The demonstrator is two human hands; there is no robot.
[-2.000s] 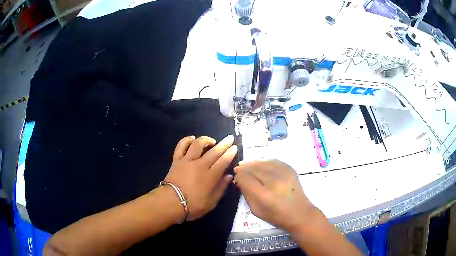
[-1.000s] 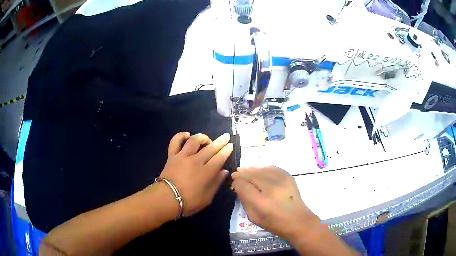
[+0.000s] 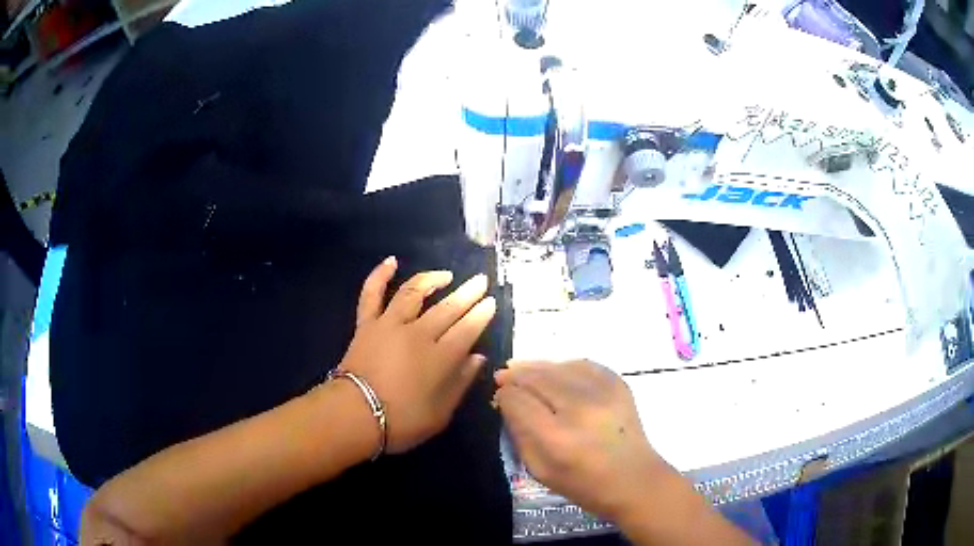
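Observation:
A large black fabric panel (image 3: 214,288) lies flat over the left of the table, its right edge running up to the needle area (image 3: 523,229) of the white sewing machine (image 3: 652,155). My left hand (image 3: 422,357) lies flat on the panel with its fingers spread, just in front of the needle area, holding nothing. My right hand (image 3: 566,421) pinches the panel's right edge between thumb and fingers, close to my left hand. The needle tip and the fabric under the presser foot are too small to tell apart.
Pink and blue-handled snips (image 3: 680,309) lie right of the needle area. A black scrap (image 3: 713,239) and thin dark tools (image 3: 792,272) lie under the machine arm. A ruler strip (image 3: 748,480) runs along the table's front edge.
The panel has shifted slightly up toward the needle area. My left hand's fingers have spread wider. My right hand still pinches the edge, almost unmoved.

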